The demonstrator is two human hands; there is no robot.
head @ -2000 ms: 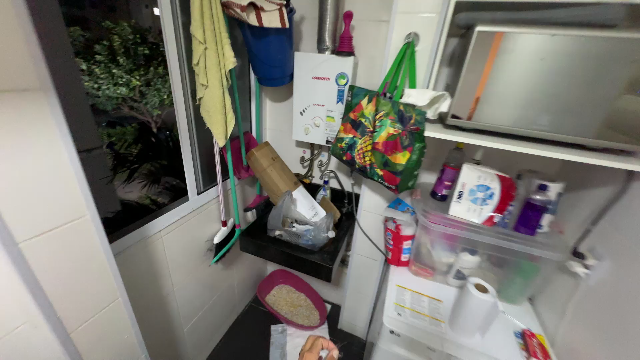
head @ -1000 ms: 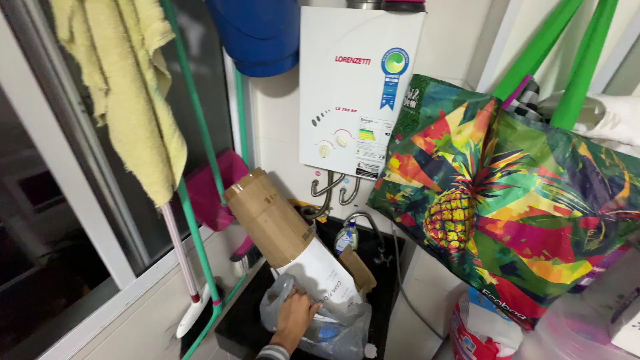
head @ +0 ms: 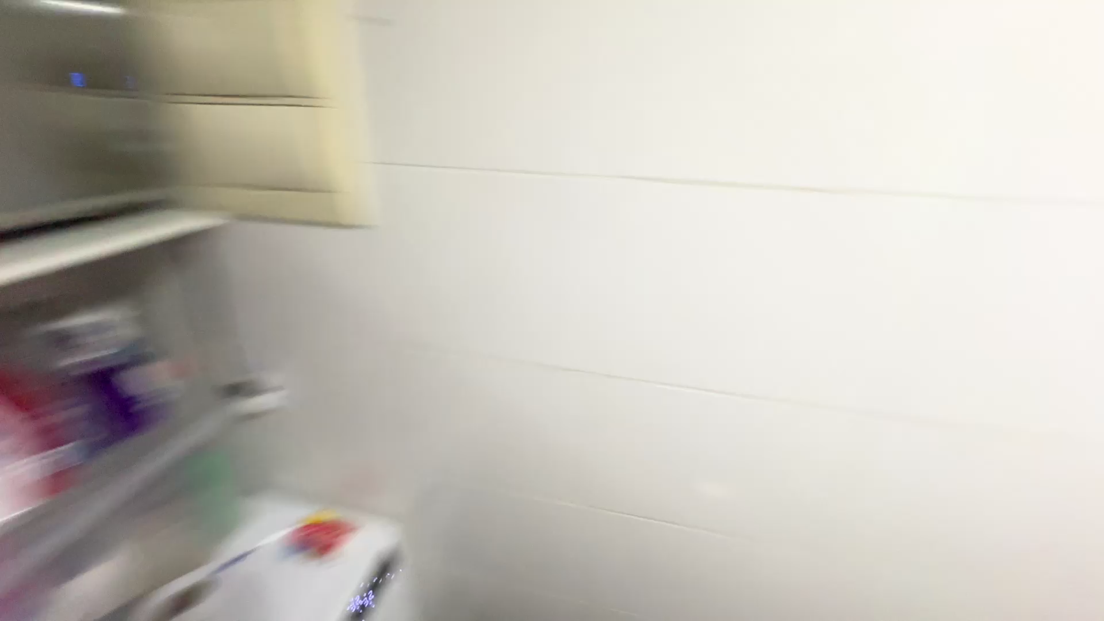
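Note:
Neither my left hand nor my right hand is in view, so what they hold or touch cannot be seen. The picture is strongly blurred. At the lower left stands a white appliance (head: 285, 569) with a dark panel at its corner and a small red and yellow item (head: 321, 535) on top. A purple bottle (head: 121, 397) and a red and white package (head: 26, 448) are blurred shapes at the left, above a clear plastic box (head: 129, 492).
A white shelf (head: 112, 241) juts in at the left with a dark-fronted appliance (head: 78, 129) on it. White wall tiles (head: 690, 302) fill the middle and right. A white fitting (head: 259, 395) sits on the wall.
The view has swung far to the right. The sink, cardboard and plastic bag, with a hand at the bag one second ago, are out of view.

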